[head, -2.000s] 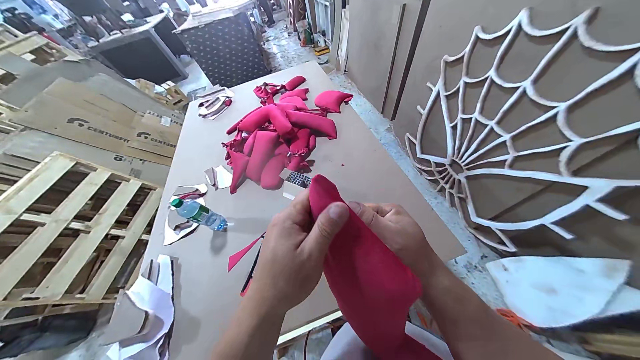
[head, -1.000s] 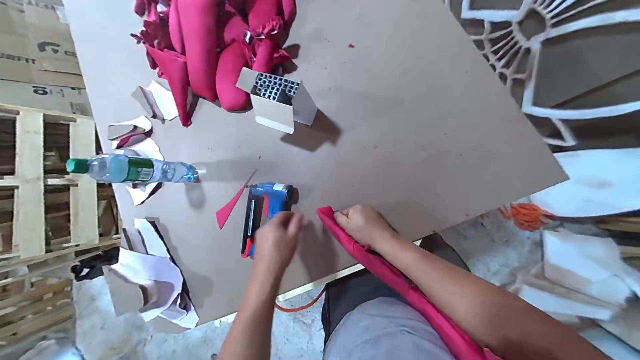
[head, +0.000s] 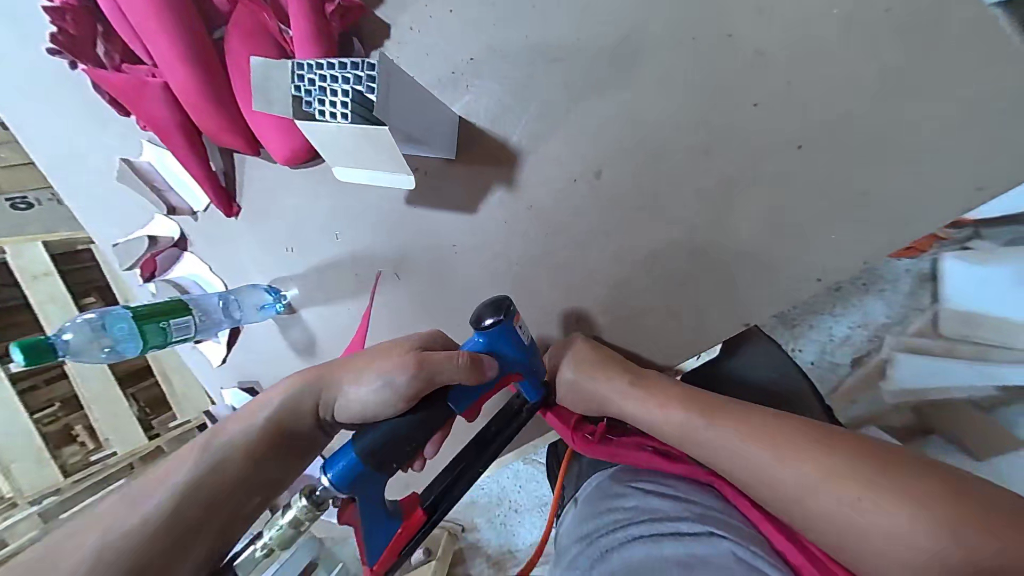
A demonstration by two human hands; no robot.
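My left hand [head: 392,380] is closed around the grip of a blue, black and red pneumatic stapler [head: 504,352]. The stapler's nose meets the pink fabric piece [head: 640,452] beside my right hand [head: 588,376]. The fingers of that hand are curled on the fabric's end at the table edge, and the rest of the fabric runs down over my lap under the forearm. An air hose fitting [head: 292,520] is joined to the stapler's rear end. Where exactly the nose touches the fabric is hidden.
An opened box of staples [head: 356,152] stands beside a pile of pink fabric pieces [head: 184,72] on the table [head: 640,160]. A plastic bottle [head: 160,326] and white scraps [head: 168,180] lie at the left. Wooden pallets [head: 72,344] are beyond that edge, and foam pieces [head: 976,296] are at the right.
My left hand has lifted the stapler off the table and brought it to the fabric by my right hand. Two seconds ago both hands held the fabric. The view has tilted down and closer.
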